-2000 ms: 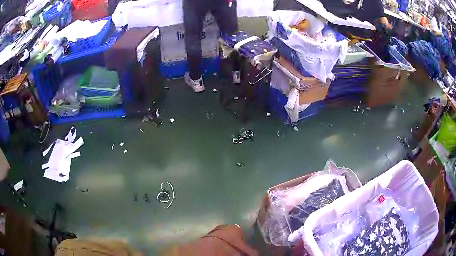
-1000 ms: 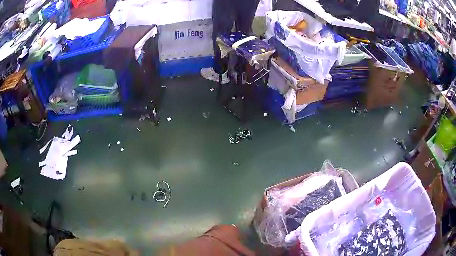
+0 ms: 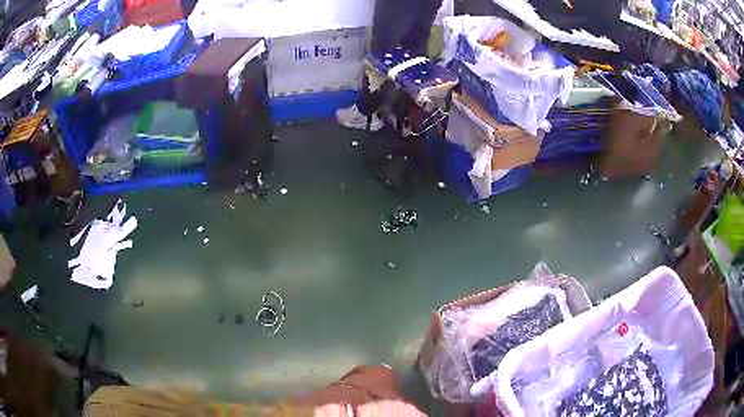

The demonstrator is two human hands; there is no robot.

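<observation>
What looks like my right hand (image 3: 367, 409) shows at the bottom edge over my brown-clad leg, mostly cut off. Its fingers and anything in them are hidden. My left hand is out of the picture. Nearest, at the lower right, stands a basket with a white plastic liner (image 3: 538, 358). In it lies dark patterned fabric with white shapes (image 3: 624, 391), beside clear plastic with a red mark. Against its left side is an open brown carton (image 3: 431, 342) with a clear bag of dark goods (image 3: 518, 334).
The green floor (image 3: 326, 252) carries scraps, a white torn sheet (image 3: 99, 252) at left and a curled pale strip (image 3: 271, 316). Behind stand a blue crate (image 3: 69, 151), a dark patterned stool (image 3: 412, 72) and stacked boxes (image 3: 514, 151). A person's white shoe (image 3: 359, 119) is beside the stool.
The person at the back has moved right, behind the stool, uncovering the lettering on the white panel. A hand has come into view at the bottom edge. The basket and carton stay put.
</observation>
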